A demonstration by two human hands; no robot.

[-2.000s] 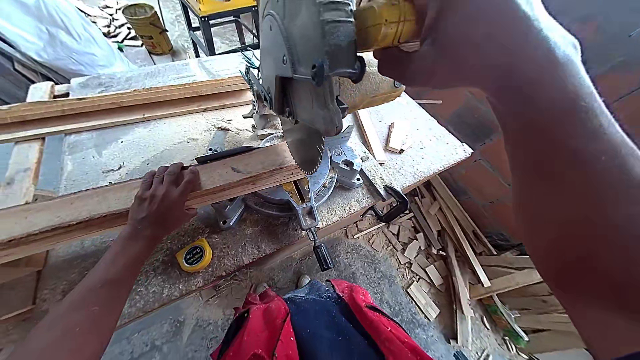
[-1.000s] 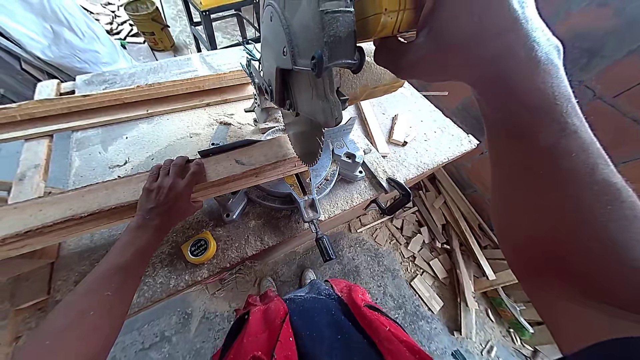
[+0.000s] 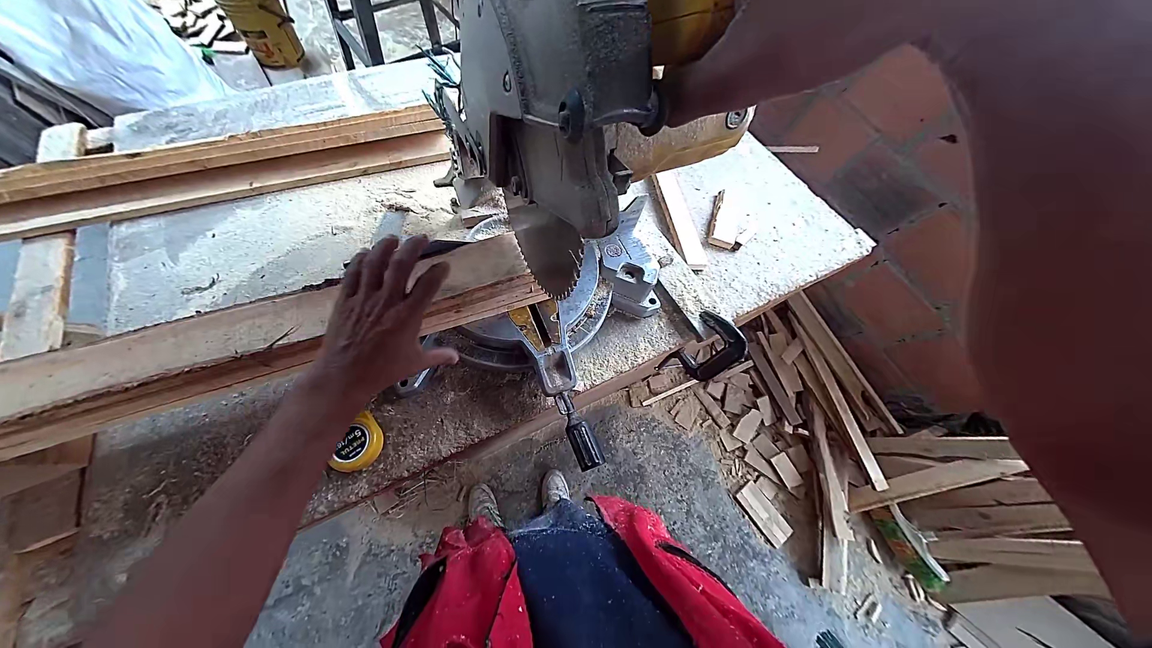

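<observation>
A miter saw's head [image 3: 576, 99] is held over its round metal base, and the toothed blade [image 3: 547, 254] is at the end of a stack of wooden boards [image 3: 225, 337]. My left hand [image 3: 382, 315] rests at the boards' near edge, its fingers spread and not wrapped around them. My right hand [image 3: 706, 85] is up at the saw's yellow motor and handle area; its fingers are mostly hidden, so its grip is unclear. A yellow tape measure [image 3: 358, 443] lies on the bench just below my left wrist.
More long boards [image 3: 225, 162] lie along the bench's far side. A black clamp [image 3: 715, 349] sits at the bench's front edge. Offcuts [image 3: 765, 450] and wood strips cover the floor at right. Small wood pieces [image 3: 723, 219] lie on the sawdust-covered bench [image 3: 792, 234]. A yellow bucket [image 3: 263, 31] stands behind.
My left hand has loosened from the boards, its fingers now spread and raised. The saw's head stays at the boards' end with my right hand still up at it.
</observation>
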